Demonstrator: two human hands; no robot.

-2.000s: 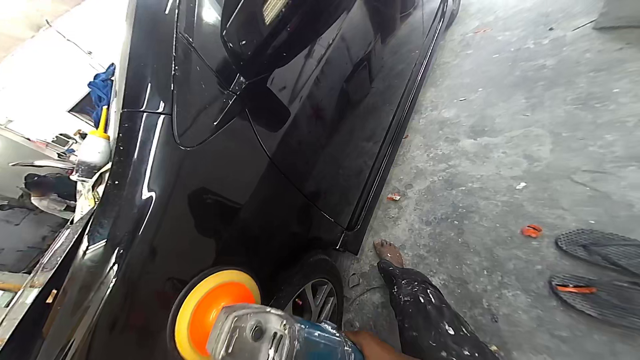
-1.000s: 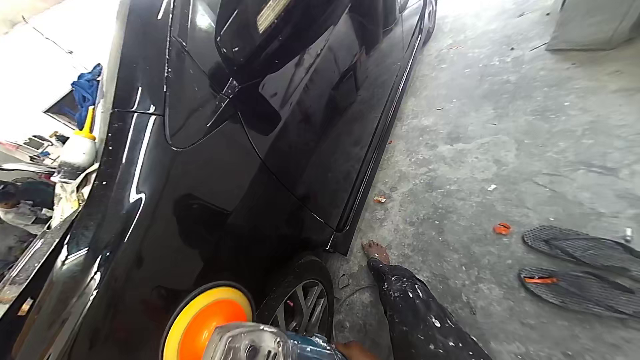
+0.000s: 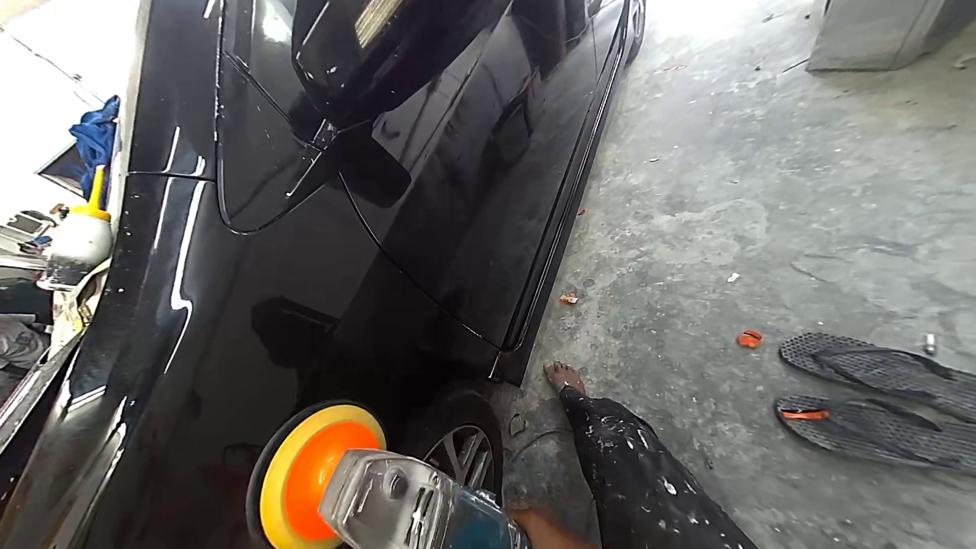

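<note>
A rotary polisher (image 3: 393,496) with a grey metal head and blue body lies across the bottom of the head view. Its orange and yellow backing pad (image 3: 324,465), edged by a dark rim, faces the black car's front fender (image 3: 229,366); whether it touches the paint cannot be told. At the polisher's rear, one hand (image 3: 534,524) shows only in part by the lower edge, closed around the blue body. It appears to be my right hand. My left hand is out of view.
The car's mirror (image 3: 358,61) juts out above, and the front wheel (image 3: 465,450) is beside the polisher. A bare foot (image 3: 564,375) stands on the concrete floor (image 3: 686,229). Black flip-flops (image 3: 869,427) lie at right. A white bottle with yellow nozzle (image 3: 80,236) and blue cloth (image 3: 95,133) are at left.
Between the oldest frame and now, the view has shifted somewhat. The polisher and its pad have moved lower in view, still held at the fender.
</note>
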